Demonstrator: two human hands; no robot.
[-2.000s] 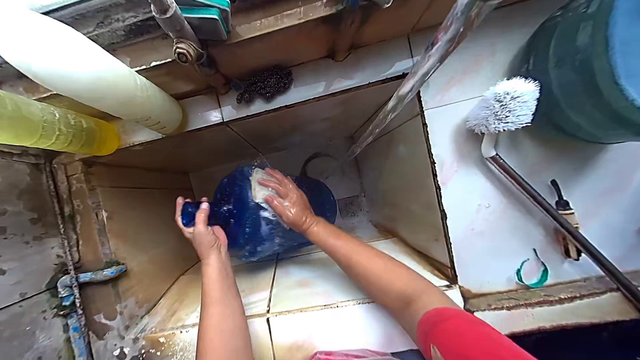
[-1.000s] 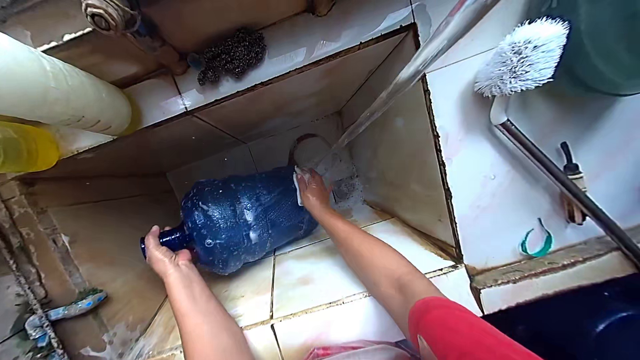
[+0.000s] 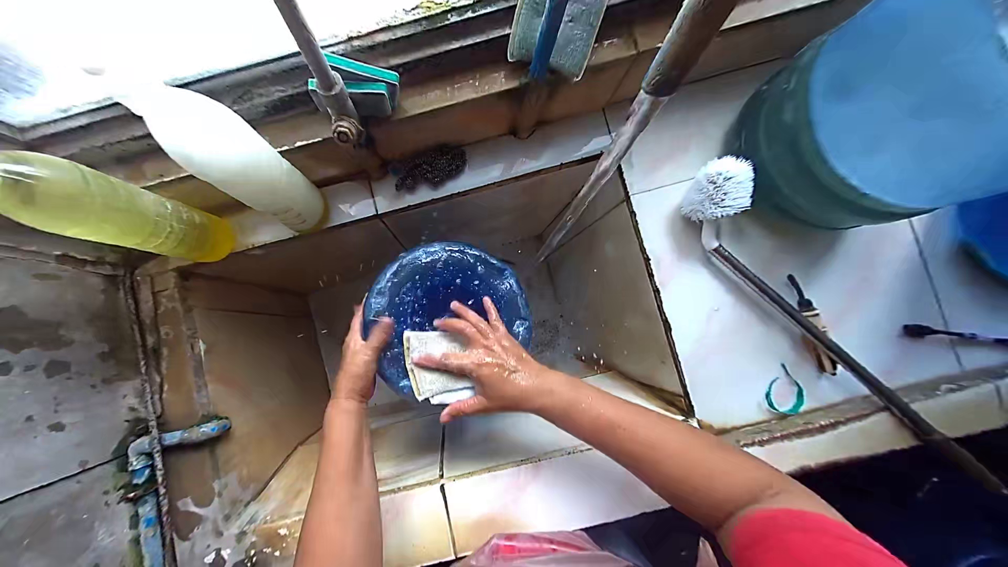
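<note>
A blue plastic water jug (image 3: pixel 450 276) stands on end in the tiled basin (image 3: pixel 622 307), its round base facing up, wet with drops and suds. My left hand (image 3: pixel 362 358) grips the jug's left side, thumb on the rim. Under my right hand (image 3: pixel 492 358), a folded whitish cloth or pad (image 3: pixel 433 366) lies pressed on the lower part of the base, the fingers spread over it. The neck of the jug is hidden below. A stream of water (image 3: pixel 587 189) falls from a pipe (image 3: pixel 685 47) behind and right of the jug.
Two bottles, one yellow (image 3: pixel 118 209) and one white (image 3: pixel 228 161), lean at the back left. A dark scouring pad (image 3: pixel 431 167) sits on the back ledge. On the right ledge are a white-bristled brush (image 3: pixel 720 189), a green ring (image 3: pixel 785 394) and a large teal container (image 3: pixel 835 118). A blue-painted pipe (image 3: pixel 181 435) juts in at left.
The jug was lying on its side and now stands with its base up. My left hand has gone from its neck to its side; my right hand is now on the base with the cloth.
</note>
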